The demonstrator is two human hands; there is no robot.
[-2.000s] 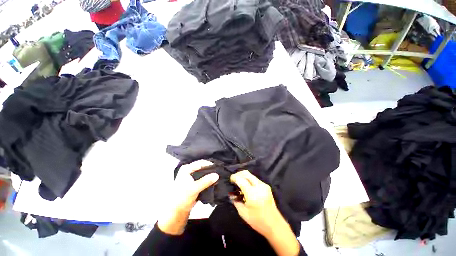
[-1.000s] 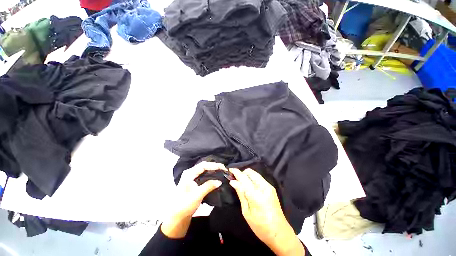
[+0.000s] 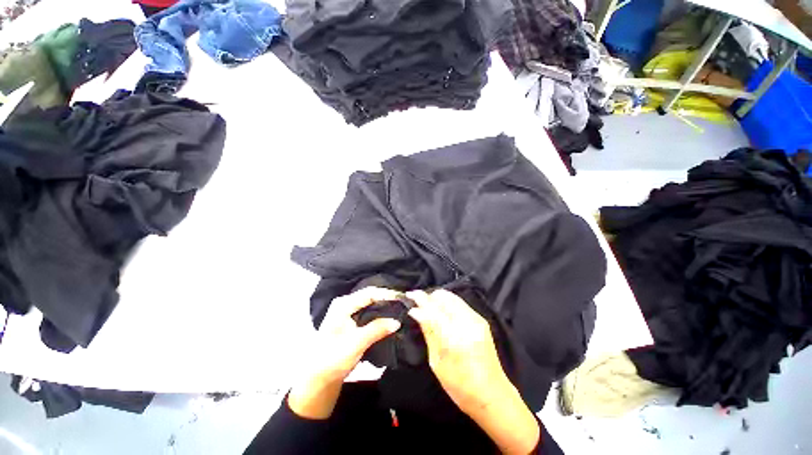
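A black garment lies spread and bunched on the white table in front of me, its near part gathered up at the table's front edge. My left hand holds a bunched fold of it between thumb and fingers. My right hand is right beside it, fingertips pinching the same bunched cloth. A raised seam runs down the middle of the garment toward my hands. No tool shows; the right palm is hidden. A tiny red-tipped strip shows at my lap.
White table. A crumpled black garment lies left, a stack of dark garments at the far side, blue denim beyond. Plaid and grey clothes are far right. A large black heap lies right over beige cloth. Blue crate far right.
A dark blade tip and a small orange spot seen earlier at my right fingers no longer show. My right hand has turned over the cloth, closer to my left. The view has shifted slightly.
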